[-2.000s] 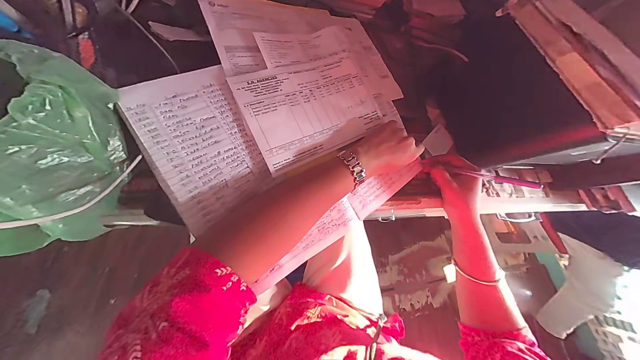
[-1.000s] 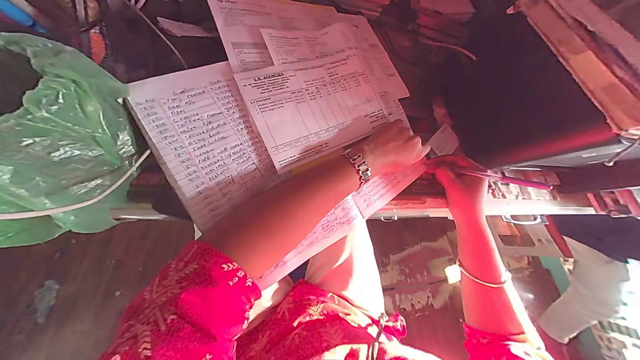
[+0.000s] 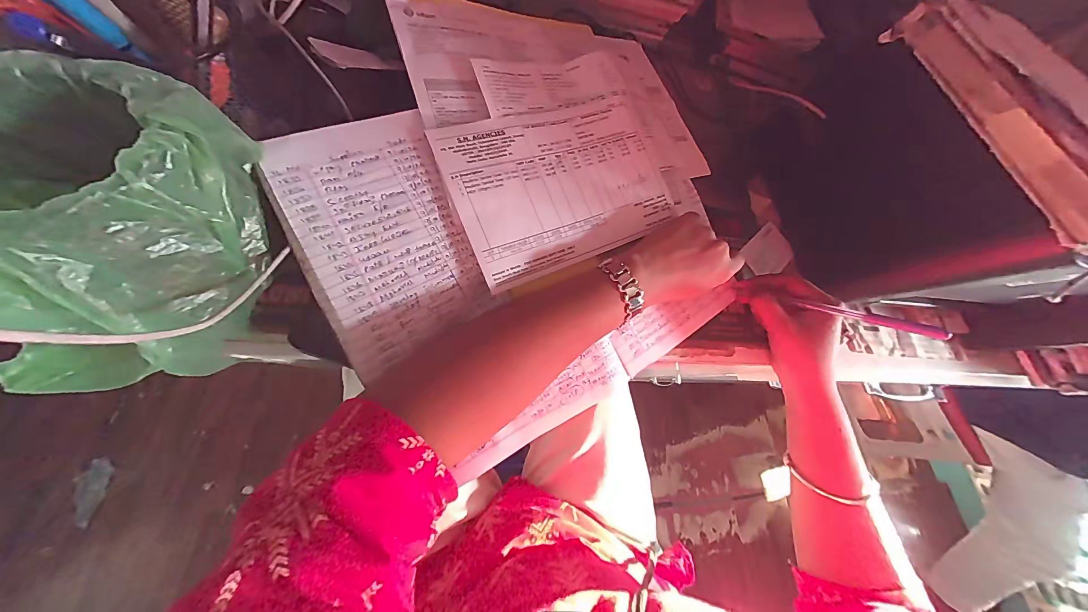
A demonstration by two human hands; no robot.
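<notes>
An open ruled notebook [image 3: 348,246] with handwritten rows lies slanted at the desk's edge, and a printed bill [image 3: 552,191] and other printed sheets [image 3: 501,47] overlap its top. My left hand [image 3: 680,255], with a metal watch on the wrist, reaches across the notebook and rests near its right end; its fingertips are close to a small pale paper piece [image 3: 767,249]. My right hand [image 3: 790,314], a thin bangle on its wrist, holds a purple-pink pen [image 3: 884,320] whose shaft points right. The pen's tip is hidden by the fingers.
A green plastic bag [image 3: 144,246] with an open mouth stands at the left, a pale cable [image 3: 170,334] across it. A large black object [image 3: 918,161] is at the right, with stacked papers or folders [image 3: 1011,110] beyond it. Wooden floor [image 3: 153,459] shows below the desk.
</notes>
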